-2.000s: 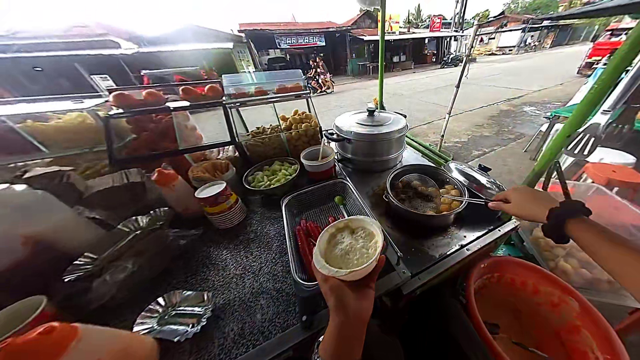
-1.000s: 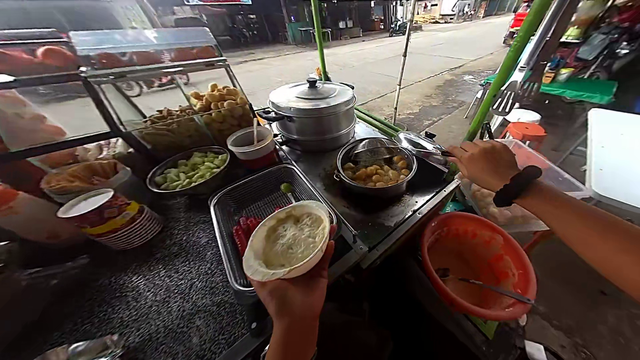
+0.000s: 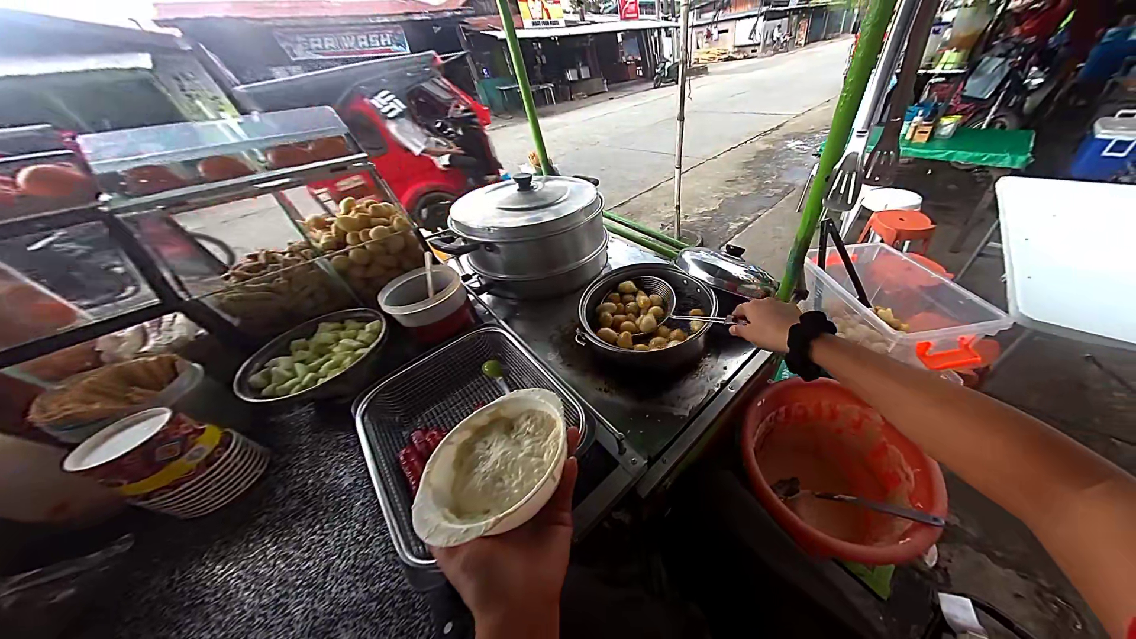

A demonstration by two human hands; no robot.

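My left hand (image 3: 524,559) holds a cream-coloured bowl (image 3: 555,497) of pale, lumpy batter (image 3: 501,461), tilted over the near side of a metal mesh tray (image 3: 390,506). Red sausages (image 3: 417,457) and a green-ended utensil (image 3: 493,368) lie in that tray. My right hand (image 3: 768,324) grips the handle of a wire strainer (image 3: 661,286), whose basket is in a dark pan (image 3: 652,364) among small round golden balls (image 3: 626,315). A metal lid (image 3: 723,271) lies behind the pan, near my right hand.
A steamer pot (image 3: 528,231) stands behind the pan. Left are a bowl of cut cucumber (image 3: 319,355), a sauce tub (image 3: 426,302), stacked paper bowls (image 3: 191,461) and glass food cases (image 3: 248,177). At right are an orange basin (image 3: 843,426), a clear plastic box (image 3: 905,293) and a green pole (image 3: 839,151).
A red motor tricycle has come into view on the road behind the food cases. My left hand still holds the bowl, and my right hand remains on the strainer handle.
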